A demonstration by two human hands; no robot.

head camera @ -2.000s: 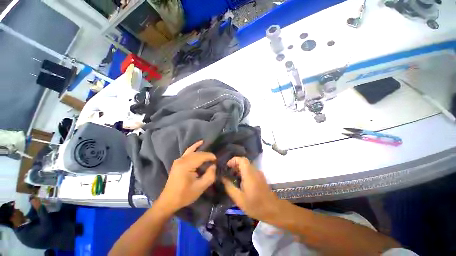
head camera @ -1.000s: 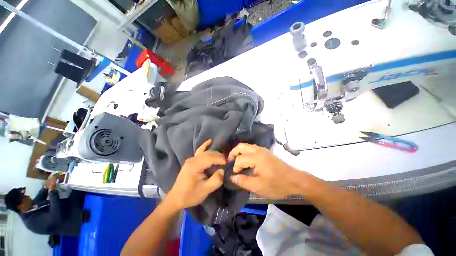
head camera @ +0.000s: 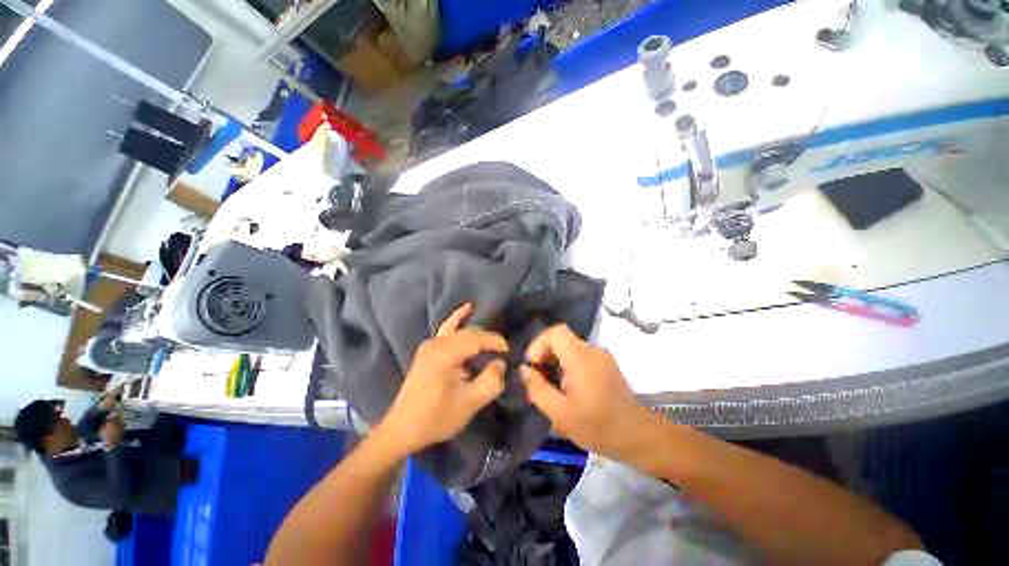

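A dark grey garment [head camera: 432, 260] lies bunched on the white machine table, with pale topstitching on its upper part, and hangs over the front edge. My left hand [head camera: 443, 387] pinches its cloth between thumb and fingers, forefinger raised. My right hand [head camera: 575, 387] pinches the cloth just beside it. The exact bit held between the fingertips is dark and cannot be made out. The presser foot and needle area [head camera: 739, 234] of the white sewing machine is right of the garment, not touching it.
Thread snips [head camera: 857, 302] and a black pad [head camera: 872, 198] lie at right. A grey motor housing [head camera: 238, 299] and yellow-green-handled scissors [head camera: 239, 376] are at left. A person [head camera: 94, 464] sits at far left. Dark cloth [head camera: 481, 100] lies behind the table; a blue crate [head camera: 260, 498] stands below.
Since one second ago my hands have parted slightly at the fingertips, the right shifting a little right. Both stay on the garment. Over two seconds the whole view has shifted.
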